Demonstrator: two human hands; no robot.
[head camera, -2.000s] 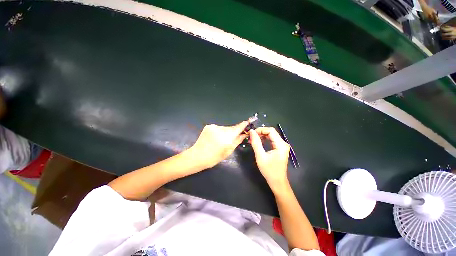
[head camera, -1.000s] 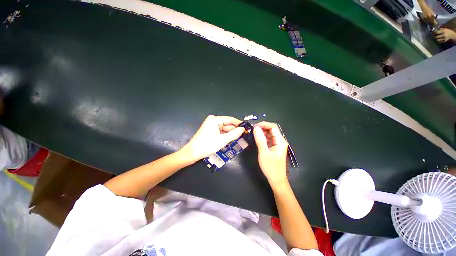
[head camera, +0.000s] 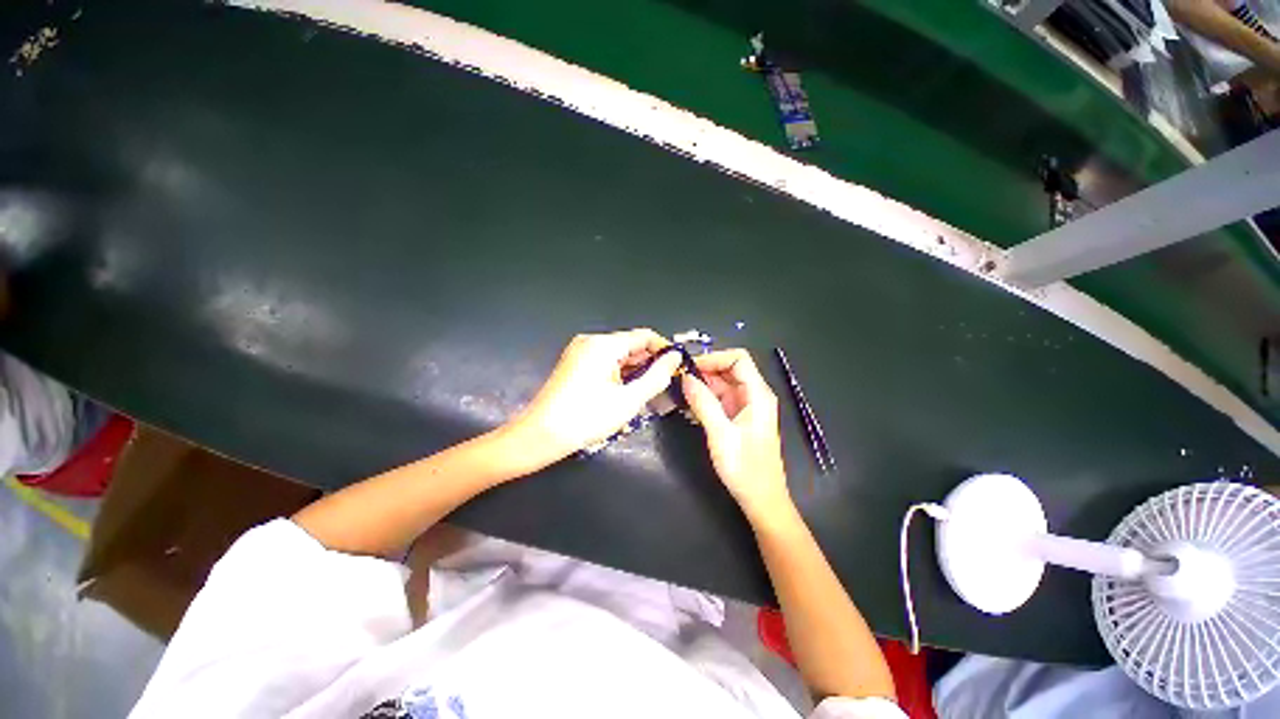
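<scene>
My left hand (head camera: 590, 396) and my right hand (head camera: 740, 424) meet at the fingertips over the dark green bench top (head camera: 463, 253). Between them they pinch a small dark end module (head camera: 684, 360). The circuit board (head camera: 618, 437) shows only as a thin edge below my left fingers; most of it is hidden. Small white pieces (head camera: 692, 339) lie just beyond my fingertips. Dark tweezers (head camera: 804, 410) lie on the bench right of my right hand, untouched.
A white desk fan (head camera: 994, 544) stands at right with its cable. Beyond the worn white edge strip (head camera: 618, 113), a waiting board (head camera: 792, 110) lies on the green belt. A grey post (head camera: 1151, 211) crosses at right. A brown cardboard box (head camera: 197, 520) is below left.
The board, seen flat below my left hand a second ago, now shows mostly its edge. My right hand has shifted slightly left, away from the tweezers. The waiting board on the belt has moved left.
</scene>
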